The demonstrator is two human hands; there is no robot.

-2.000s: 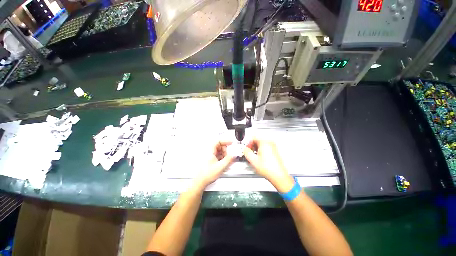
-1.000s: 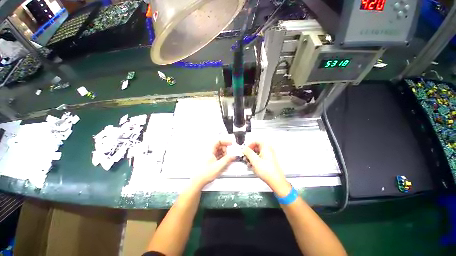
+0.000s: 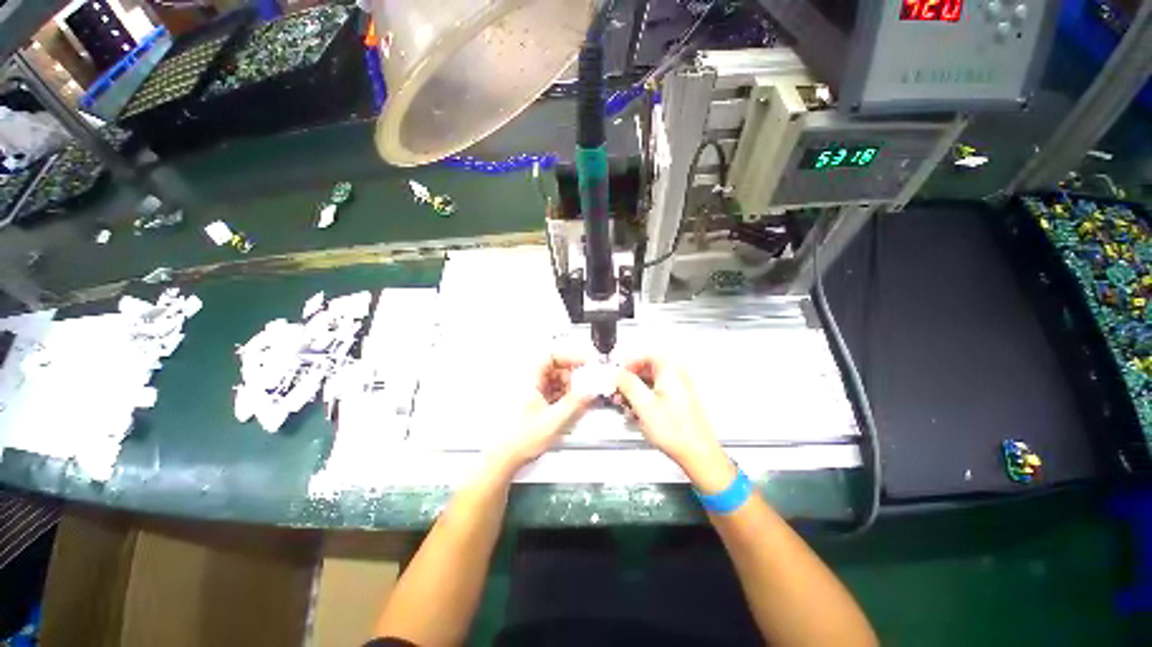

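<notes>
My left hand [image 3: 551,407] and my right hand [image 3: 652,397] meet under the black soldering iron [image 3: 599,253], low on the machine base plate [image 3: 758,379]. Between their fingertips they hold a small white part [image 3: 594,379] from both sides. The fingers hide most of it, and I cannot tell whether a circuit board is on it. The iron's tip is just above the fingertips. The right wrist wears a blue band.
Loose white parts [image 3: 301,356] lie left of the base. At right, a black tray [image 3: 948,341] holds one circuit board [image 3: 1021,461], beside a full board tray [image 3: 1099,291]. Fume hood [image 3: 474,76] hangs above. Conveyor belt [image 3: 278,177] runs behind. Cardboard box [image 3: 215,581] stands below left.
The iron was lowered a second ago and is now raised again. The counter went from 5317 to 5318. Pieces on the conveyor moved right. Both hands stayed in place.
</notes>
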